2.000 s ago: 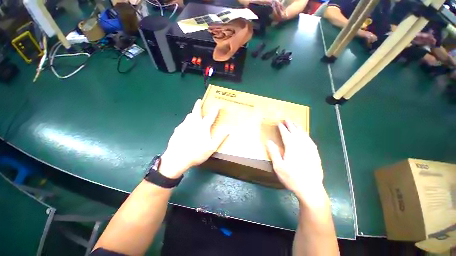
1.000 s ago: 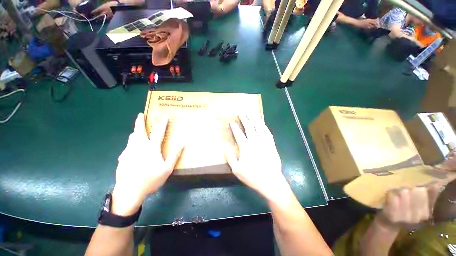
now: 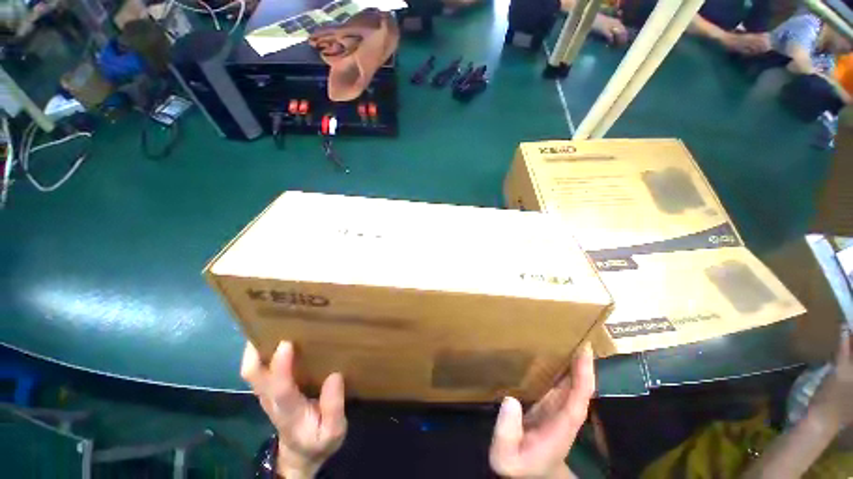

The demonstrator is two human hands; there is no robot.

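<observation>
A tan retail carton point(image 3: 383, 323) printed KEIID is tilted up at the bench's front edge, its narrow side facing up and its printed face toward me. My left hand point(image 3: 297, 402) grips its lower left part, and my right hand point(image 3: 547, 421) grips its lower right corner. The underside of the carton is hidden. A second KEIID carton point(image 3: 617, 187) lies just behind and to the right, its printed lid flap point(image 3: 692, 290) folded out toward the front.
A black terminal box point(image 3: 341, 117) with a face-shaped item point(image 3: 355, 56) on top and a black speaker point(image 3: 217, 89) stand at the far side. Small black bundles point(image 3: 458, 77) lie beside them. Cream rack posts point(image 3: 636, 70) rise behind the second carton. Another person's hand point(image 3: 837, 374) is at right.
The carton that lay flat under my palms is now tipped up and held from below by its front corners. The second carton has come in closer from the right, its flap now spread out.
</observation>
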